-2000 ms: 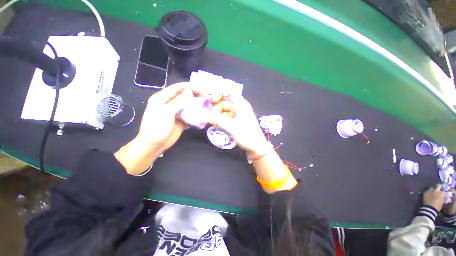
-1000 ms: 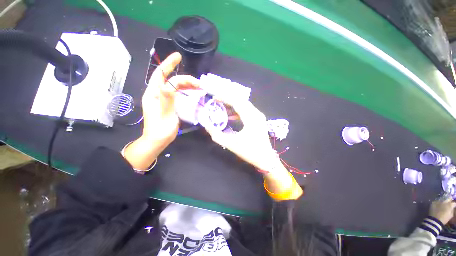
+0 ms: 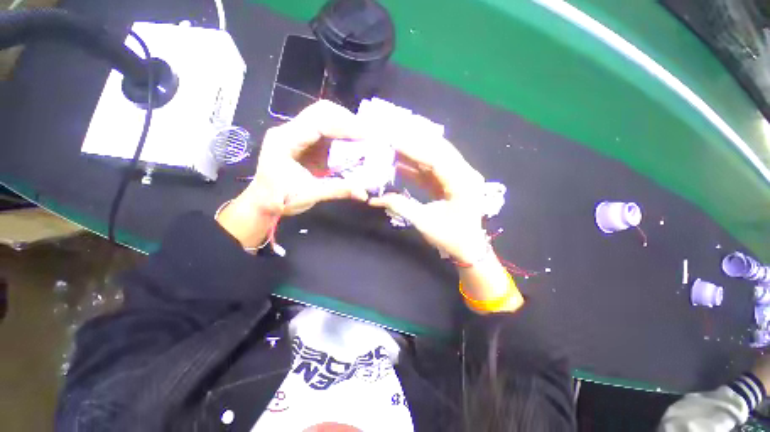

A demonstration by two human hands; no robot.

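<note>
My left hand and my right hand hold a pale lilac-white housing between their fingertips above the black mat. Glare blurs its details. A thin red wire hangs by my left wrist with a small white end. Part of another lilac piece shows just below the hands; whether it is held is unclear. A row of stacked white-lilac housings lies behind my hands. Another pale part with red wires lies beside my right hand.
A white box with a black hose stands left, a round clear cover beside it. A phone and black lidded cup are at the back. Lilac housings lie right, near another person's sleeve.
The housing's round open end faced me earlier; now its side shows between both hands' fingertips. The red wire has moved from above my left hand down to its wrist. The view has shifted.
</note>
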